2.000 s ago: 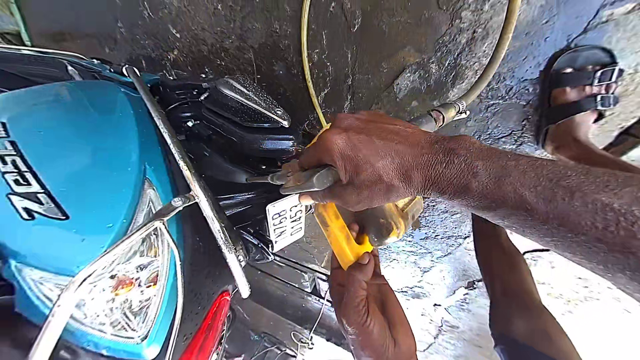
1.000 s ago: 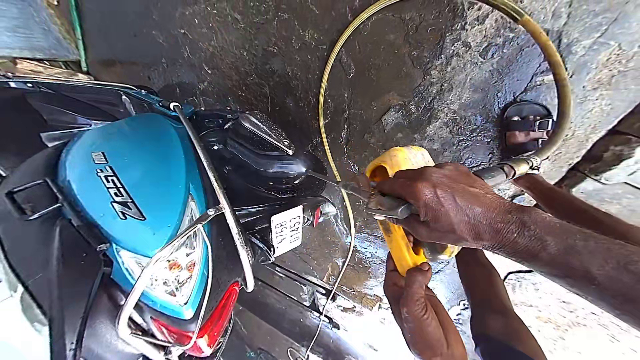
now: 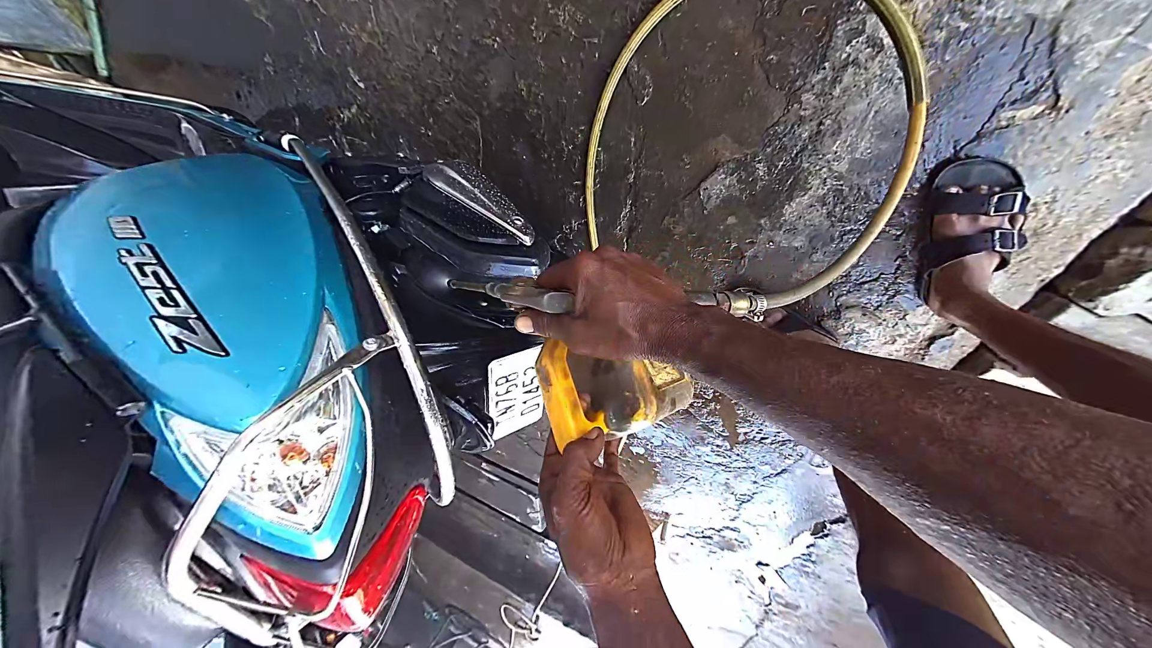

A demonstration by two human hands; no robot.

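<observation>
My right hand (image 3: 612,304) grips a metal spray gun (image 3: 531,297) joined by a clamped fitting to a yellowish hose (image 3: 909,153). Its thin nozzle points left, its tip at the black tail section (image 3: 477,256) of a blue scooter (image 3: 180,270); whether it touches is unclear. Below, my left hand (image 3: 598,522), palm up, holds the edge of a worn, dirty yellow plastic container (image 3: 567,396). The container lies just under my right hand and beside the scooter's number plate (image 3: 515,391). My right hand and forearm hide part of the gun and container.
A chrome guard rail (image 3: 378,288) curves around the scooter's tail, near a red tail light (image 3: 382,558). The hose loops over wet, rough ground (image 3: 747,108). A foot in a black sandal (image 3: 976,211) stands at right, and a thin wire (image 3: 531,621) lies at bottom.
My right hand has brought the spray gun left, closer to the scooter's tail. The yellow container, earlier showing above and below that hand, now shows only below it. The view has shifted.
</observation>
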